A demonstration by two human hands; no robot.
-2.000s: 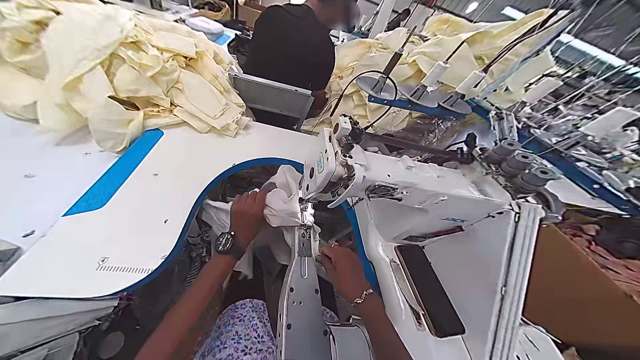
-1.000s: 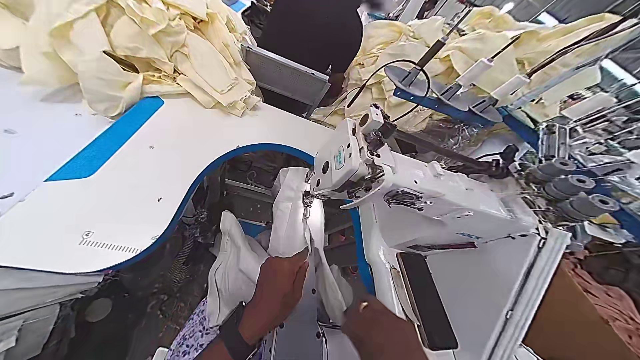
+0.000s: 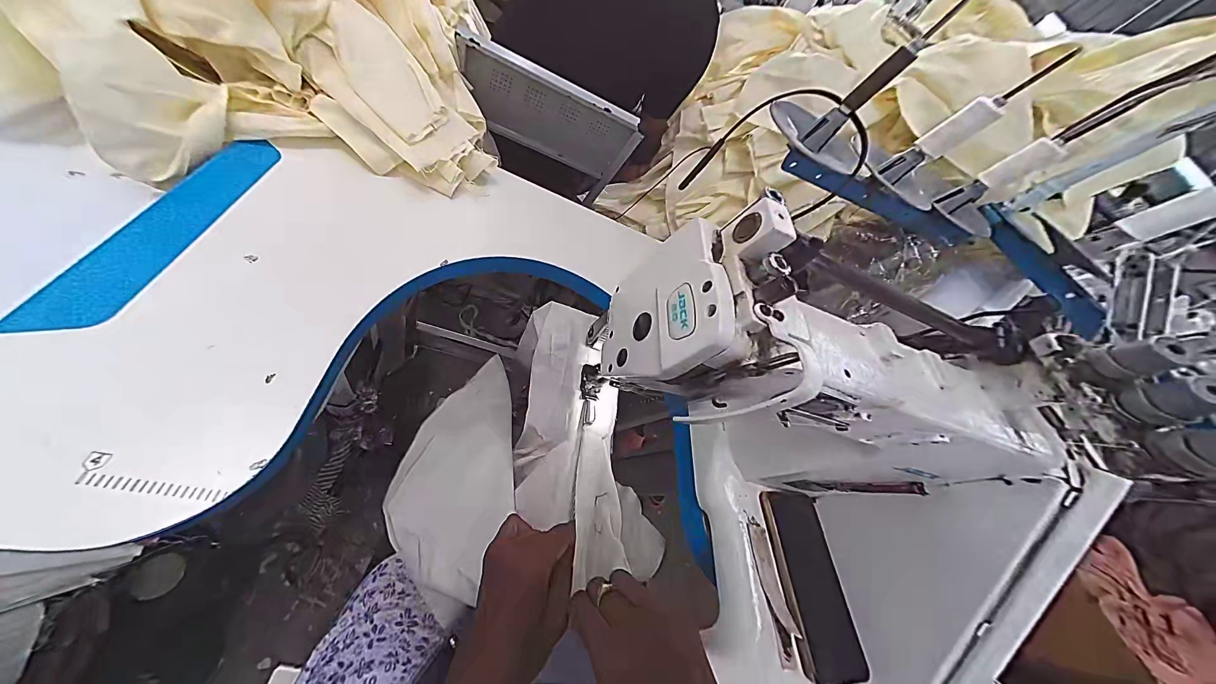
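Note:
White fabric (image 3: 560,380) runs under the needle and presser foot of a Jack industrial sewing machine (image 3: 684,313) and hangs down towards me. My left hand (image 3: 527,570) grips the cloth just below the needle area, fingers closed on it. Close beside it on the right, my right hand (image 3: 632,617), with a ring on one finger, pinches the same fabric near its lower part. A loose flap of the cloth spreads out left of my left hand. The machine's narrow arm under the cloth is mostly hidden.
The white worktable (image 3: 399,228) with a blue curved edge lies left of the machine. Pale yellow fabric (image 3: 351,85) is heaped on it, with another yellow heap (image 3: 750,123) behind. Thread stands (image 3: 874,180) are at the upper right. A person in dark clothing (image 3: 608,47) is beyond the table.
My left hand has moved from beside the needle down to the cloth nearer me. My right hand has come close to the left. More of the white fabric now hangs below the needle.

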